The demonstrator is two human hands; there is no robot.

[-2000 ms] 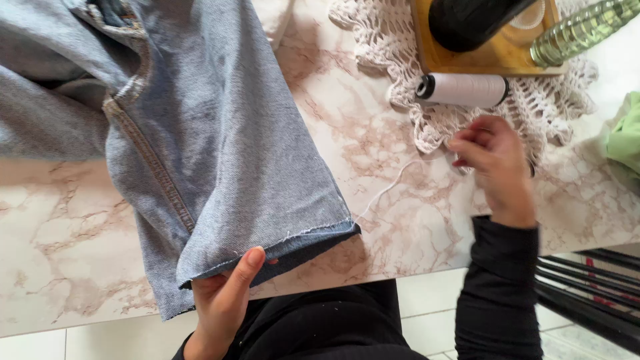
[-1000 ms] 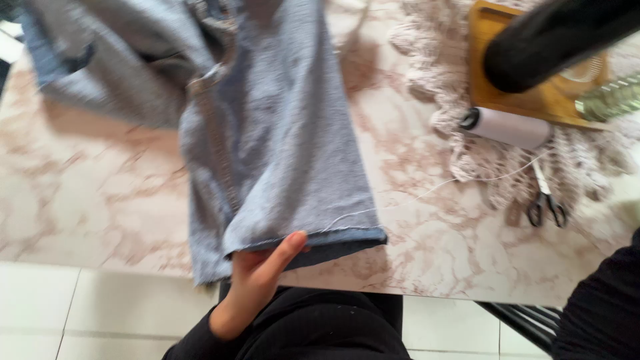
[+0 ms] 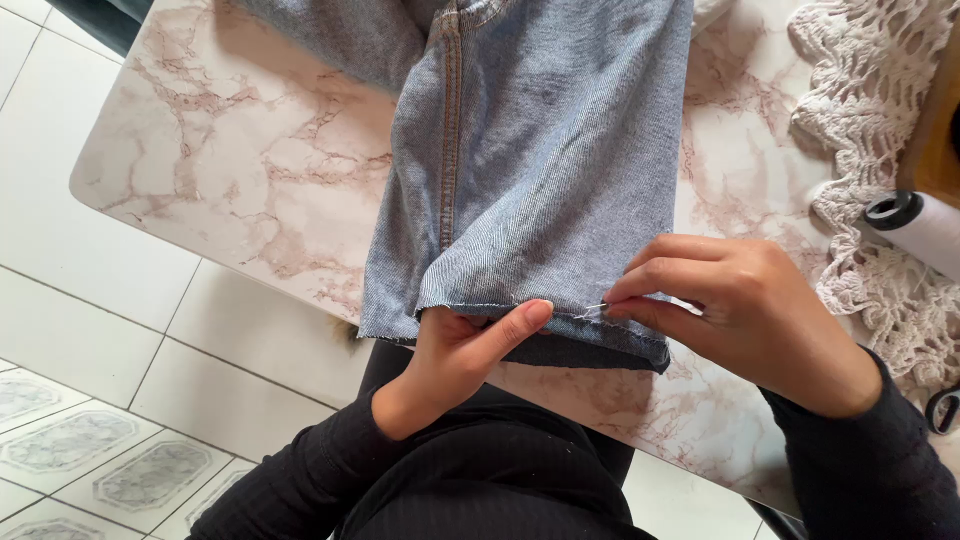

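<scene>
A light blue denim garment [image 3: 555,172] lies across the table, its frayed leg hem at the near edge. My left hand [image 3: 472,345] grips that hem, thumb on top and fingers inside the leg opening. Just right of it, my right hand [image 3: 697,300] pinches a thin sewing needle [image 3: 596,306] between thumb and forefinger, its point close to the folded hem edge. White thread shows along the edge near the needle. Whether the needle's tip is in the cloth cannot be told.
A spool of white thread [image 3: 926,229] rests on a white crocheted doily [image 3: 855,135] at the right, beside a wooden tray [image 3: 934,142]. A black scissors handle [image 3: 942,411] shows at the right edge. The marble-patterned table [image 3: 247,150] has a rounded corner at the left, above a tiled floor.
My right hand, out of view at the hem a second ago, is now at the hem beside my left hand. My left hand still holds the hem. The view has shifted.
</scene>
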